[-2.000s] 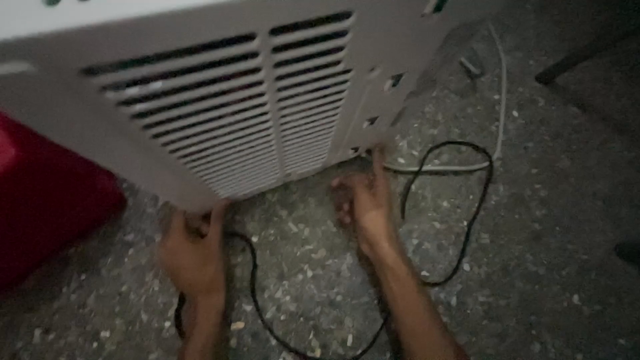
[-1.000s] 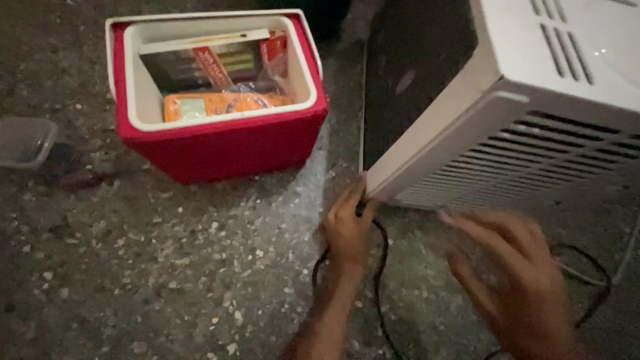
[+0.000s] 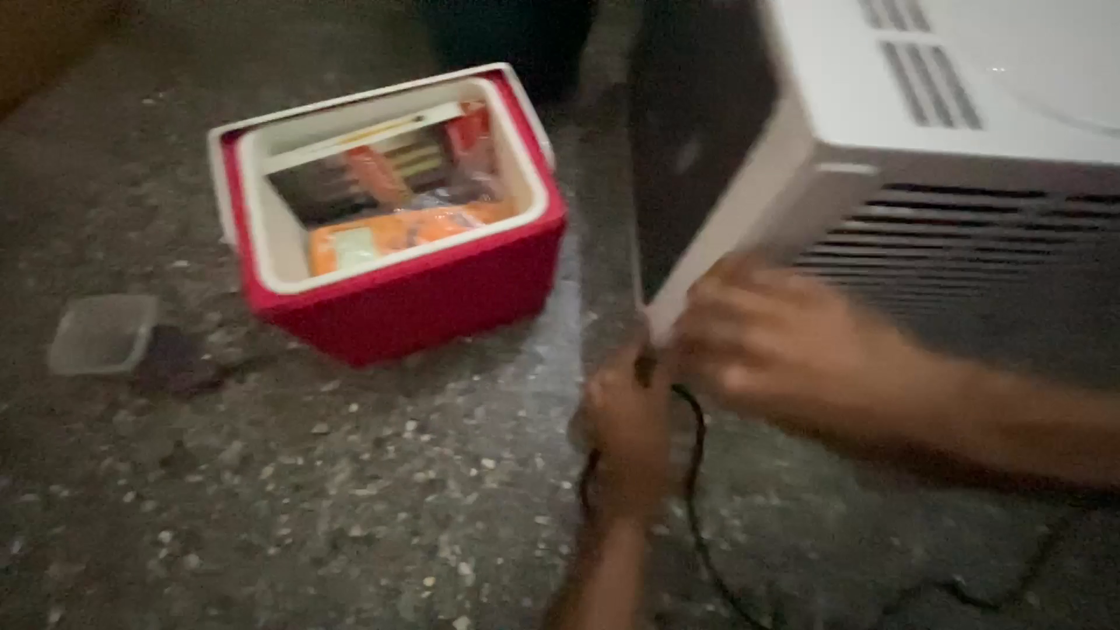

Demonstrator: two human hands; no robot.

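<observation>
A white appliance housing with louvred vents (image 3: 971, 219) and a dark front panel (image 3: 700, 131) fills the upper right. At its lower front corner is my left hand (image 3: 626, 420), fingers bent up against the bottom edge; a small dark part shows at the fingertips. Whether the fingers grip the housing is unclear. My right hand (image 3: 770, 337), blurred, lies across the lower side of the housing just above and right of the left, its fingers curled near the corner. A black cord (image 3: 696, 481) runs down beside my left hand and along the floor.
Left of the appliance stands an open red cooler box (image 3: 420, 306) with a white rim, holding an orange package (image 3: 394, 234) and other packets. A clear plastic container (image 3: 103, 334) sits on the speckled floor (image 3: 350, 507) at the far left. Behind the cooler is a dark object (image 3: 516, 39).
My right hand has moved left to the appliance's front corner, beside my left hand, which stays at the bottom edge. The view has swung left since two seconds ago.
</observation>
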